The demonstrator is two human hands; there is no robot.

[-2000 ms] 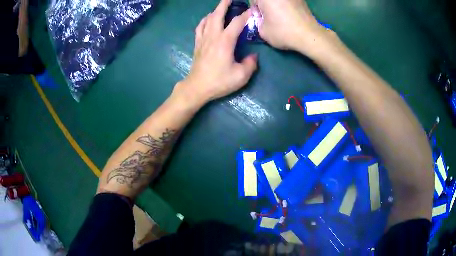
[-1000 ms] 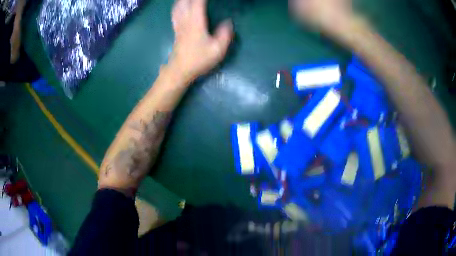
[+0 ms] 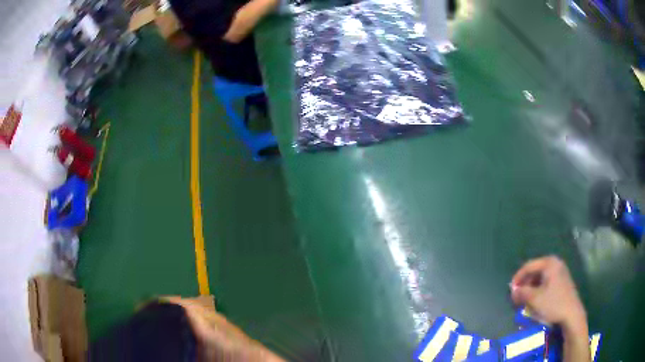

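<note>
My right hand (image 3: 548, 291) is at the lower right, just above the blue battery packs (image 3: 525, 343), its fingers curled. A tiny pale spot shows at the fingertips; I cannot tell if something is held. The packs have cream strips and are cut off by the bottom edge. My left sleeve and forearm are at the bottom left; the left hand itself is out of the picture. A blurred black part with blue (image 3: 626, 215) lies at the right edge.
A large clear bag with dark contents (image 3: 375, 78) lies on the green bench (image 3: 332, 233) at the top. Another person's arm (image 3: 251, 18) and a blue stool (image 3: 244, 117) are beyond the bench's left edge. A cardboard box (image 3: 60, 318) stands lower left.
The view has swung left, showing more floor and the whole bag. Both hands have left the black part they were working on. My right hand is now by the packs; my left hand has left view.
</note>
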